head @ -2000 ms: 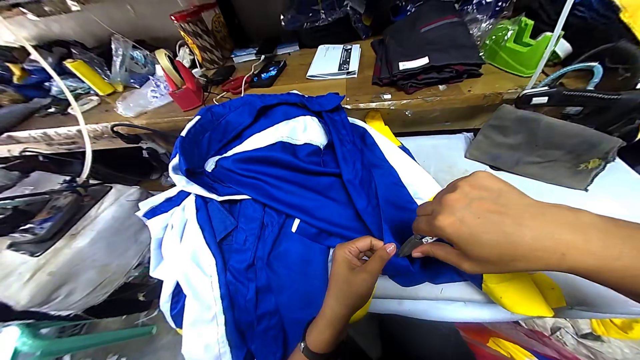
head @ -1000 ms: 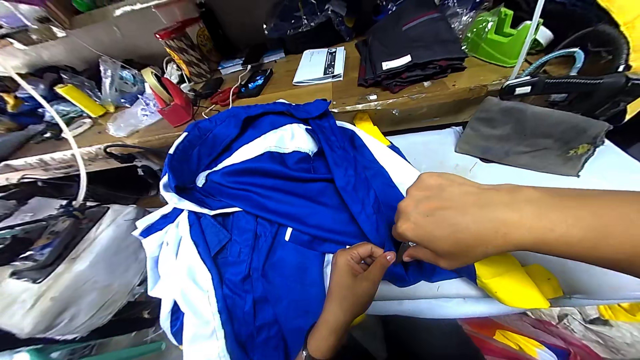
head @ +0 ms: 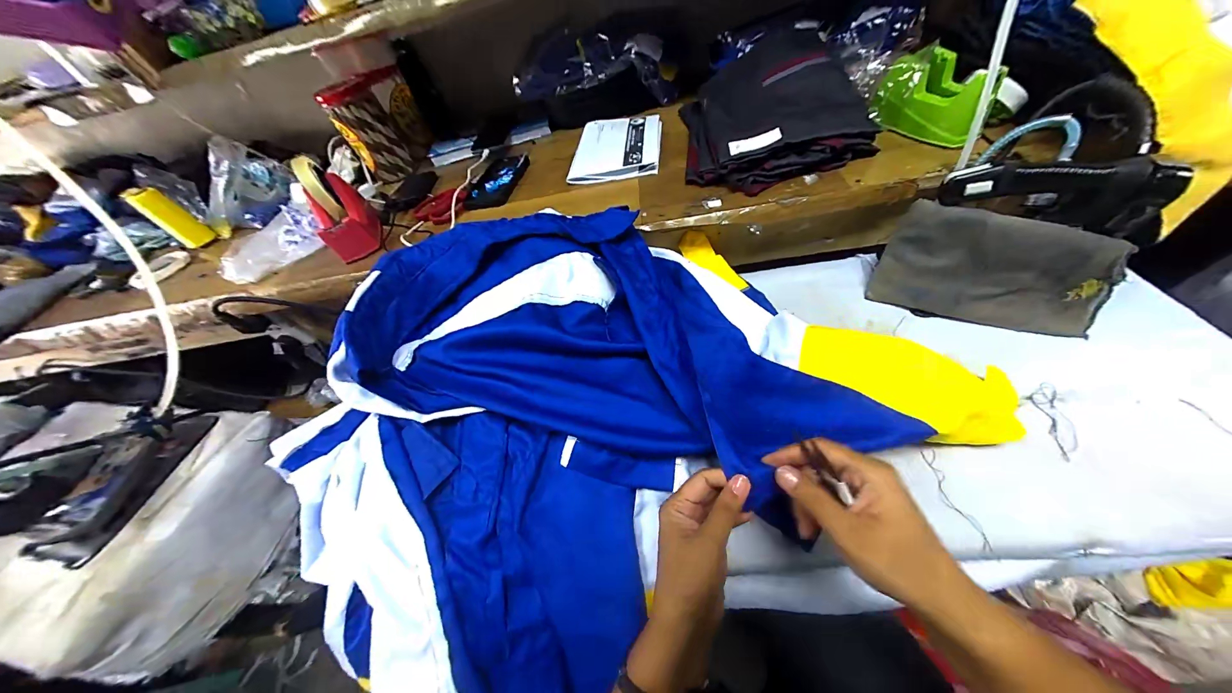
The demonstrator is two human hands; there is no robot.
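A blue, white and yellow garment [head: 577, 385] lies spread over a white padded table, its collar toward the wooden shelf. My left hand [head: 701, 510] pinches the garment's blue edge between thumb and fingers. Close beside it on the right, my right hand [head: 847, 500] holds a small dark tool [head: 823, 467], whose kind is mostly hidden by the fingers, while its fingertips touch the same blue cloth. A yellow part of the garment lies to the right of my hands. Loose dark threads [head: 1054, 419] are on the white cover.
A folded grey cloth [head: 1001, 268] lies at the table's back right. On the wooden shelf stand a red tape dispenser [head: 351, 221], a phone [head: 498, 181], a booklet [head: 616, 149], folded dark garments [head: 780, 106] and a green tape dispenser [head: 934, 96]. An iron [head: 115, 481] is at the left.
The right hand has moved from lying over the cloth edge to slightly below it, with its fingers opened more. The garment's yellow part and the loose threads, covered before by the right arm, now show.
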